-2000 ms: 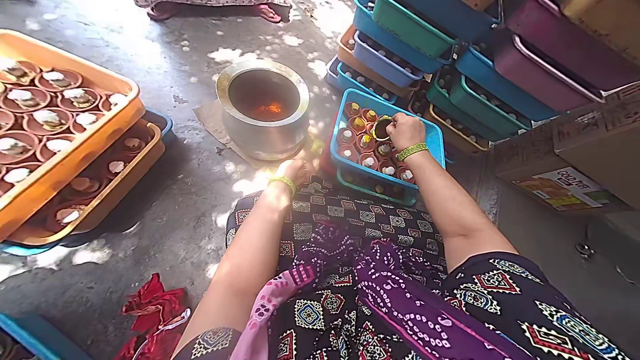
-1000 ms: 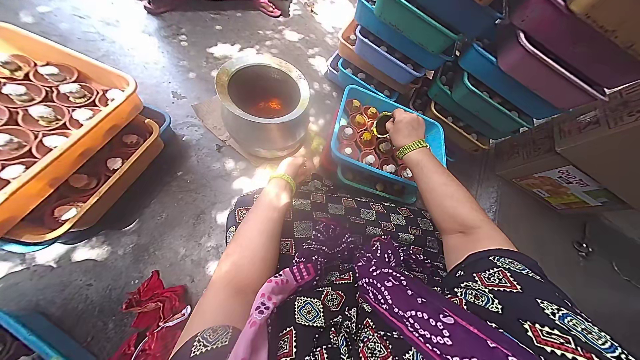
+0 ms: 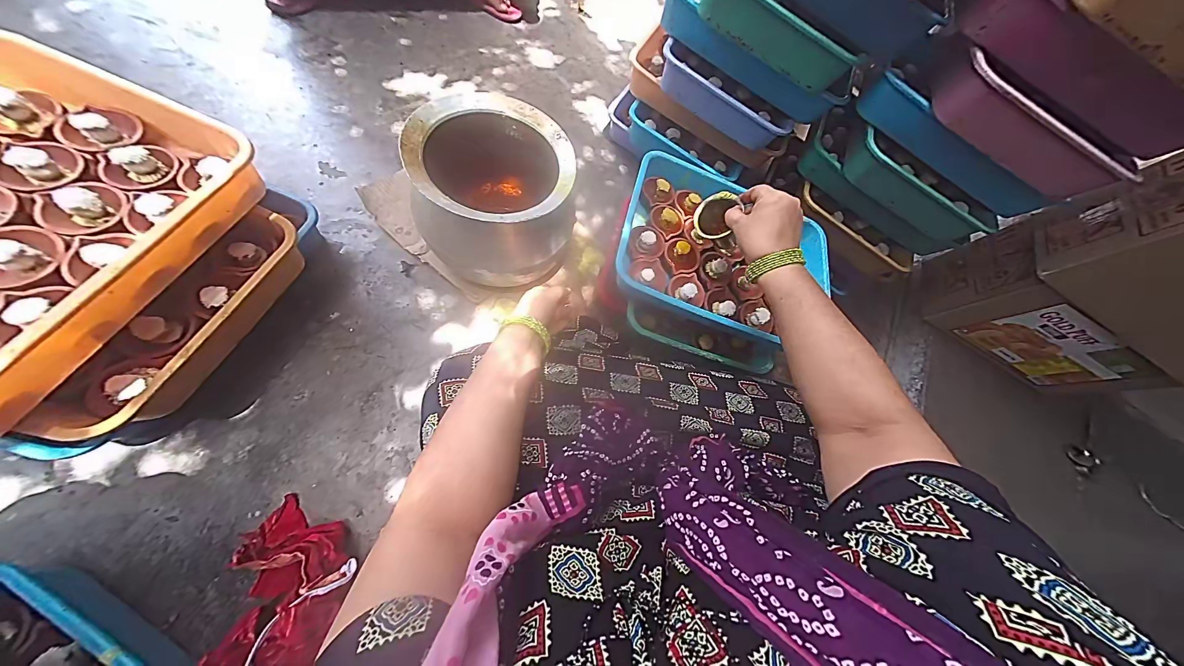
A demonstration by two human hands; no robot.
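Note:
My right hand (image 3: 770, 225) grips a small round metal cup (image 3: 716, 217), held over a blue plastic tray (image 3: 633, 242) of small clay cups. Several clay cups (image 3: 684, 253) near the metal cup have yellow tops inside; others, toward the front of the tray, show white ones. My left hand (image 3: 544, 310) rests low beside the tray, just in front of a wide-mouthed metal pot (image 3: 561, 166); its fingers are blurred by glare, and I cannot tell whether they hold anything. Dark liquid (image 3: 490, 166) with an orange reflection lies in the pot, which stands on a flat brown sheet (image 3: 398, 222).
Stacked orange trays (image 3: 236, 190) of clay cups stand at left. Stacks of coloured trays (image 3: 777, 46) fill the back right, beside cardboard boxes (image 3: 999, 277). Red cloth (image 3: 291, 564) lies on the floor near a blue tray (image 3: 74, 610). Another person's feet (image 3: 499, 9) show at the top.
My right hand and the metal cup have shifted slightly within the blue tray's area. My left hand has stayed in about the same place.

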